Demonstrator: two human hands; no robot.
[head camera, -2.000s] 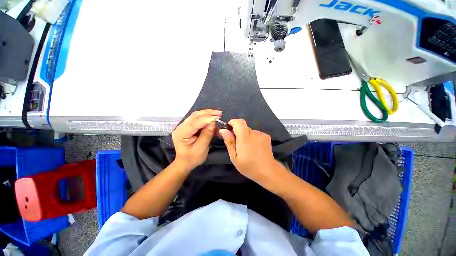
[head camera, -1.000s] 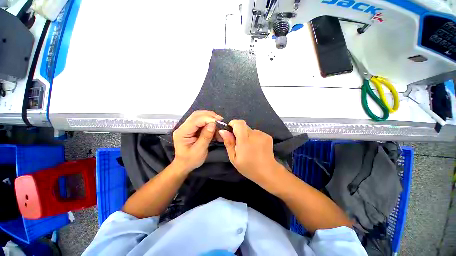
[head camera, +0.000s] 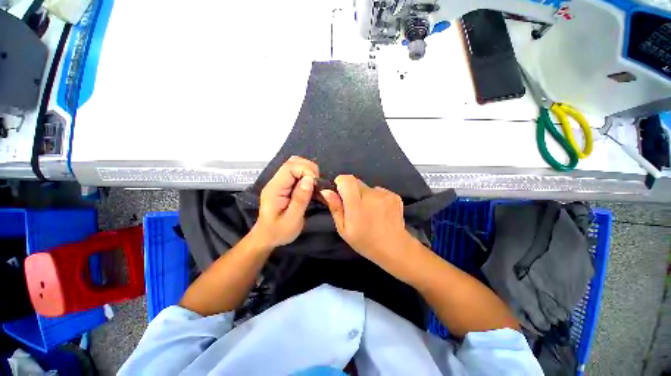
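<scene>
A dark grey tapered cloth panel (head camera: 342, 121) lies on the white machine table, narrow toward the needle and wide toward the lap, where it hangs bunched over the front edge. My left hand (head camera: 288, 202) and my right hand (head camera: 366, 217) are close together at the table's front edge. Both pinch a small dark folded edge of the cloth between thumb and fingertips. The presser foot and needle area (head camera: 373, 55) is beside the panel's narrow end. The fingers hide most of the pinched part.
A black smartphone (head camera: 491, 57) and scissors with green and yellow handles (head camera: 565, 132) lie at the right under the machine arm (head camera: 588, 44). Grey pieces (head camera: 548, 257) are heaped in a blue crate (head camera: 601, 250). A red stool (head camera: 88, 272) stands lower left.
The view has shifted slightly, so the machine sits higher. My left fingers have closed over the pinched edge, and the pale bit seen there before no longer shows.
</scene>
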